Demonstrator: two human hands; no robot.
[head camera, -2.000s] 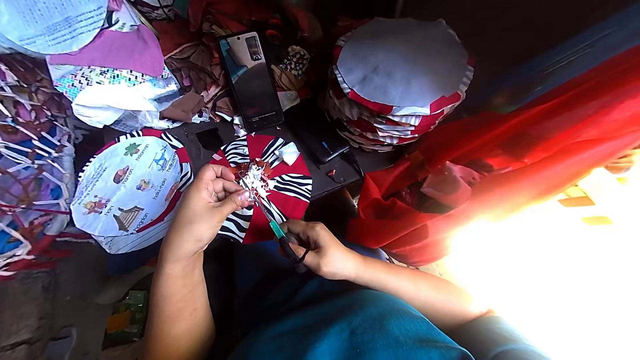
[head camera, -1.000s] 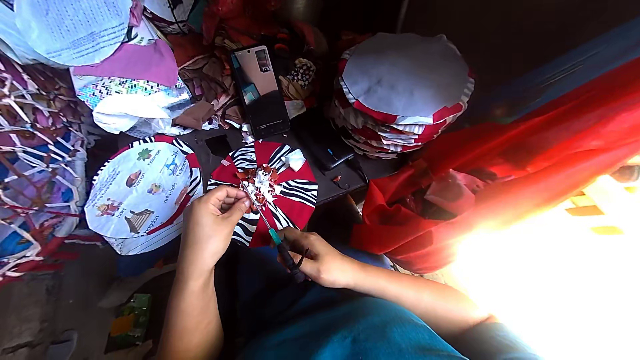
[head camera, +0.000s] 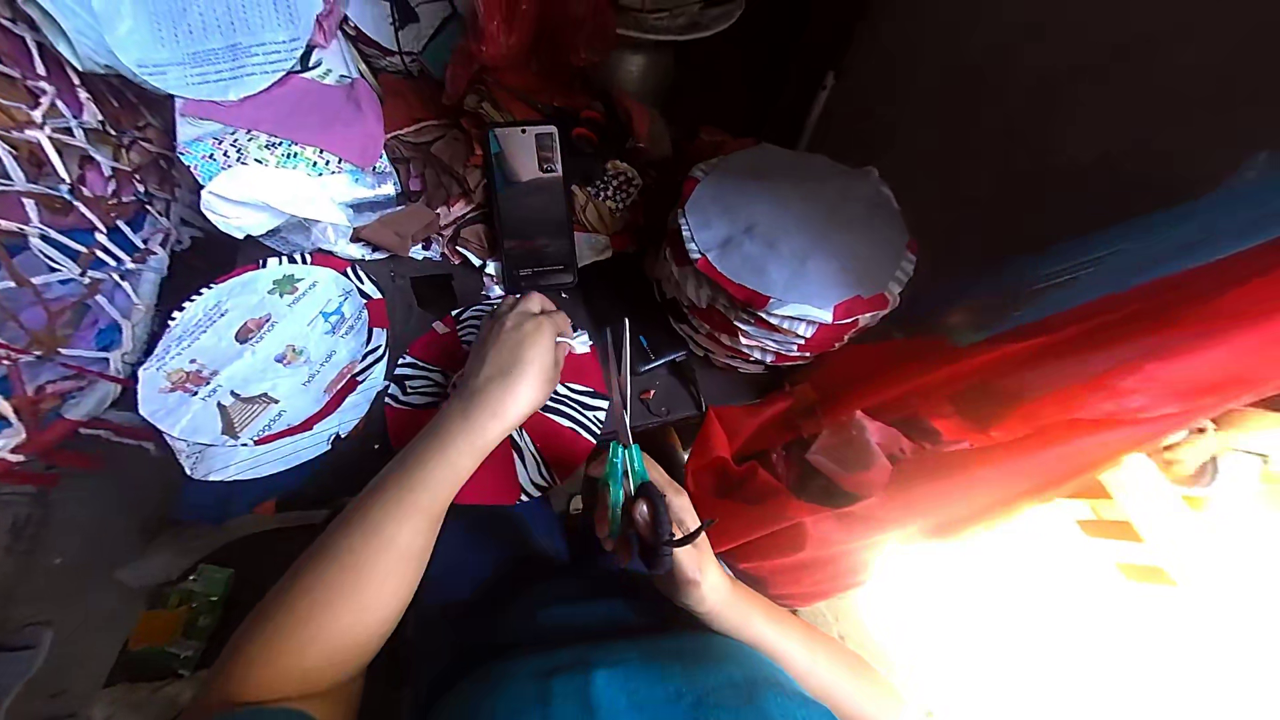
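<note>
Below the phone lies a round piece of red and zebra-striped fabric (head camera: 540, 455), pieced in wedges. My left hand (head camera: 518, 355) is over its upper part with closed fingers, a small white scrap (head camera: 577, 342) at the fingertips; the hand hides the disc's centre. At the disc's right edge, my right hand (head camera: 655, 520) holds scissors (head camera: 625, 465) with green and black handles, their blades pointing up and slightly apart. A second disc, faced with printed white paper (head camera: 255, 365), lies to the left.
A smartphone (head camera: 532, 205) stands or lies behind the disc. Stacked round fabric pieces (head camera: 800, 235) are at the right, near red cloth (head camera: 960, 450). Fabric scraps (head camera: 300, 130) are heaped at the upper left beside a netted bundle (head camera: 70, 220). A dark device (head camera: 655, 350) lies beside the disc.
My left hand has moved from the left of the disc's centre to over its upper part. The scissors have come away from the centre, where the white and red bits were, to the right edge.
</note>
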